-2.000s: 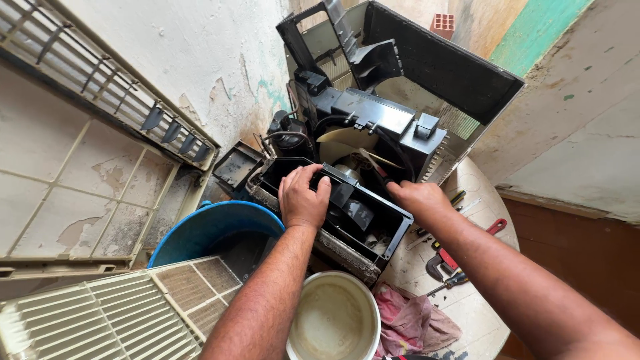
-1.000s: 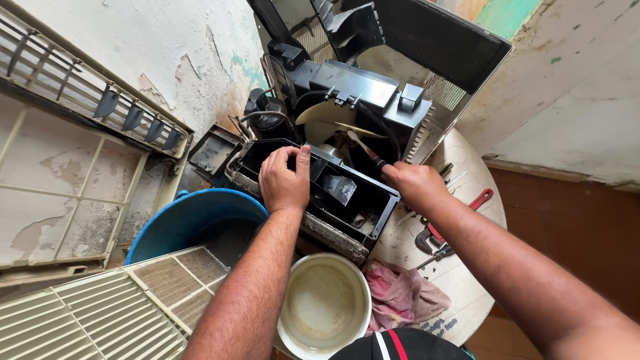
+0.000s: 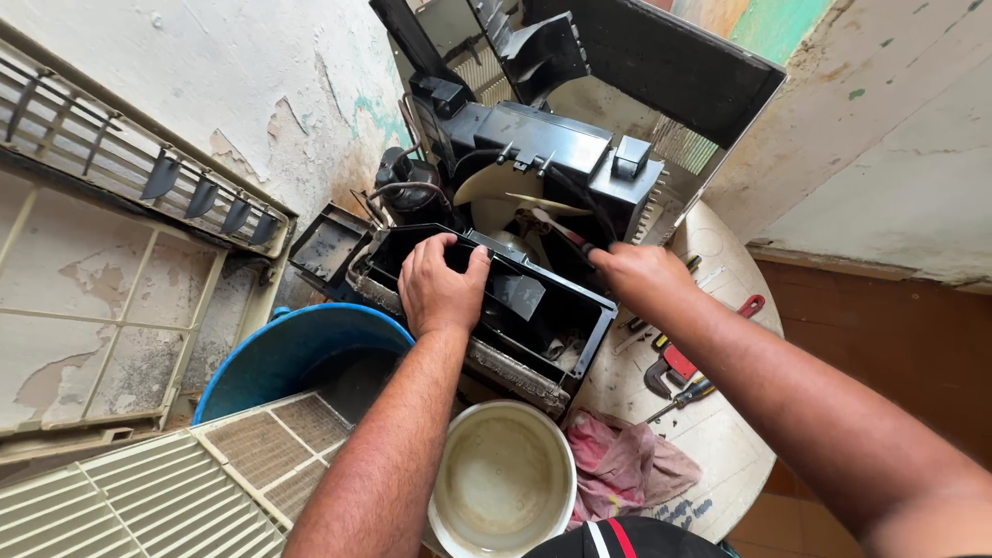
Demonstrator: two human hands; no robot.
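A disassembled window air conditioner stands on a round table, its black plastic housing (image 3: 542, 132) around a cream fan blade (image 3: 496, 184). My left hand (image 3: 442, 280) rests on the edge of the open black compartment (image 3: 515, 298), thumb and fingers spread over its rim. In my right hand (image 3: 639, 271) is a brush-like tool (image 3: 559, 230), its pale end beside the motor (image 3: 515, 244) and the fan hub. The exact kind of tool cannot be told. A dark compressor (image 3: 411, 190) sits left of the fan.
Near me are a blue tub (image 3: 232, 372), a whitish bucket (image 3: 570, 465) and a pink rag (image 3: 612, 465). A red pipe wrench (image 3: 680, 363) and a screwdriver (image 3: 690, 393) lie on the table (image 3: 744, 442). Cream grilles (image 3: 116, 496) stand at left.
The right hand's tool has shifted slightly about the fan hub. The left hand stays at the compartment's rim, its fingers now more spread.
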